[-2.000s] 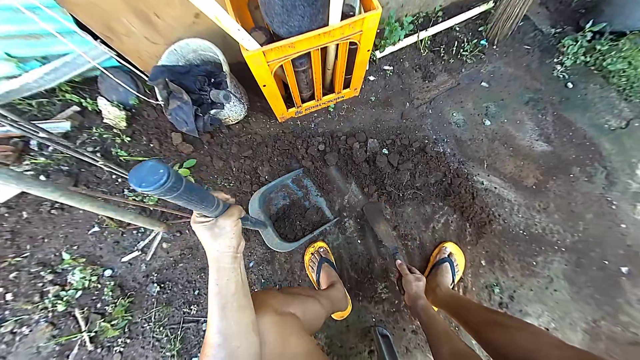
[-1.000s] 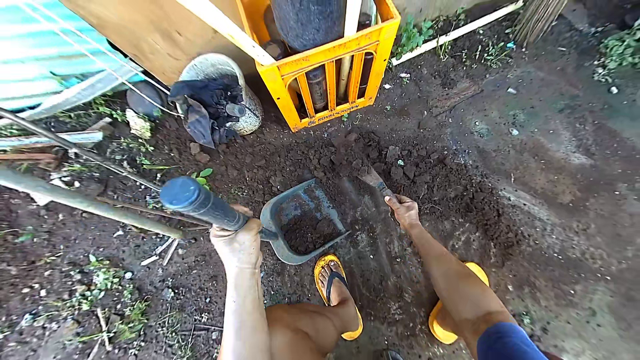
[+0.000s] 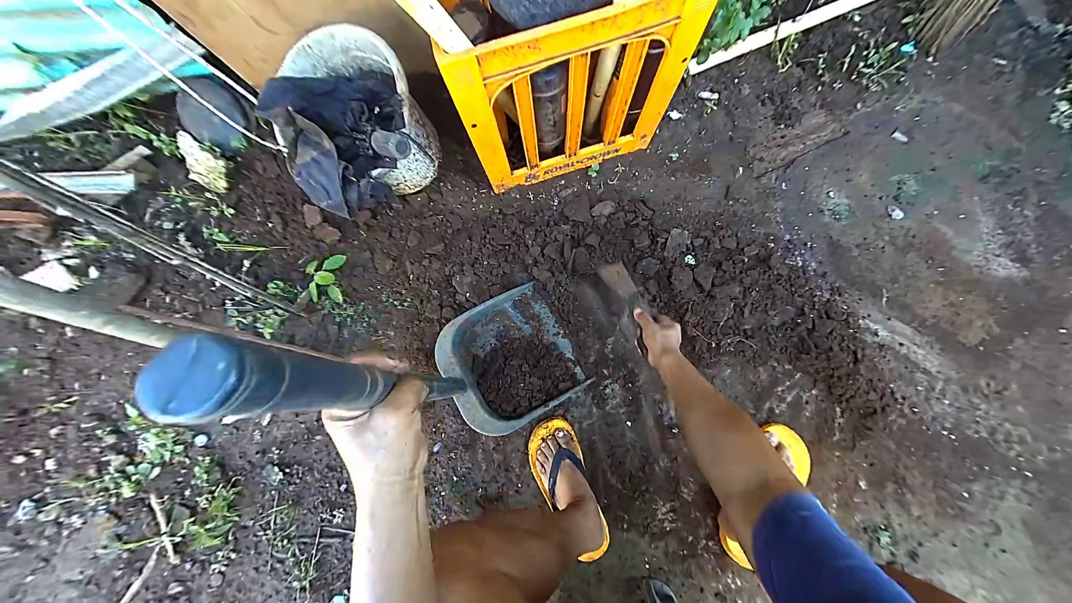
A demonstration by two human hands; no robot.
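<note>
My left hand (image 3: 381, 419) is closed around the blue-grey handle (image 3: 276, 378) of a long-handled dustpan. Its grey pan (image 3: 459, 343) lies on the ground and holds dark crumbly soil (image 3: 521, 373). To the right of the pan, my right hand (image 3: 660, 335) grips a flat-bladed hand tool (image 3: 620, 282), perhaps a trowel or scraper. The blade touches a strip of loose, clumped soil (image 3: 703, 268) beyond the pan; its tip is partly blurred. My fingers hide most of the tool's grip.
A yellow plastic crate (image 3: 494, 109) holding rods stands ahead. Left of it is a pale bucket (image 3: 419, 155) with dark cloth (image 3: 335, 117) over its rim. A pole (image 3: 84, 311) and wires cross the left side. My feet in yellow flip-flops (image 3: 548, 431) stand just below the pan.
My right hand with the bladed tool has moved from beside my right foot up to the loose soil. My left hand still holds the dustpan handle.
</note>
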